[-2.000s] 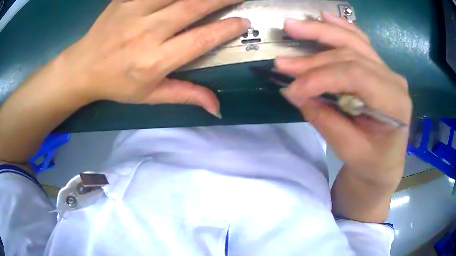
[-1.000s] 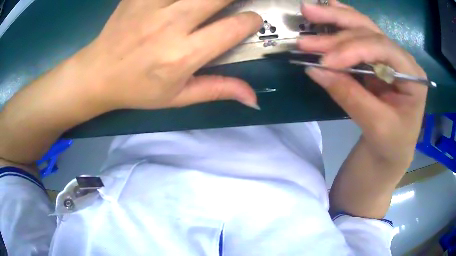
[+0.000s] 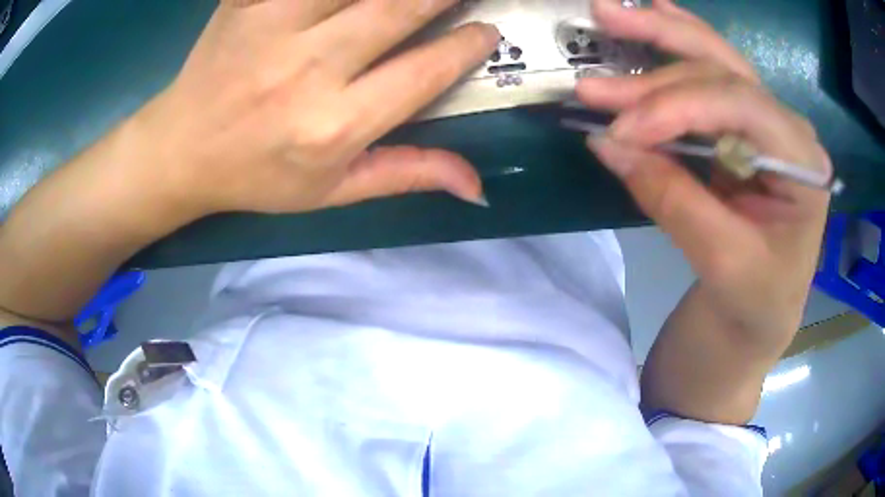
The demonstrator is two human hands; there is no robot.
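Note:
A silver-grey fixture plate (image 3: 534, 82) lies on the green bench at the top of the view, cut off by the upper edge. Two groups of dark holes above a short slot show on it. My left hand (image 3: 291, 116) lies spread over the plate's left part, index fingertip beside one hole group. My right hand (image 3: 718, 155) is at the plate's right end and holds slim tweezers (image 3: 691, 149) with a yellowish wrap. The tweezers' tips are blurred, just below the plate's front edge. No part can be made out in them.
The green bench top (image 3: 408, 228) has a pale scratch near its front edge. A black tray (image 3: 868, 58) is partly in view at the upper right. Blue plastic (image 3: 854, 257) shows below the bench on both sides. A badge clip hangs on my white uniform (image 3: 330, 388).
Over the two seconds both hands have moved rightward, then slightly back left in the last second. The right fingers have uncovered a second hole group. The tweezers have turned to a flatter angle.

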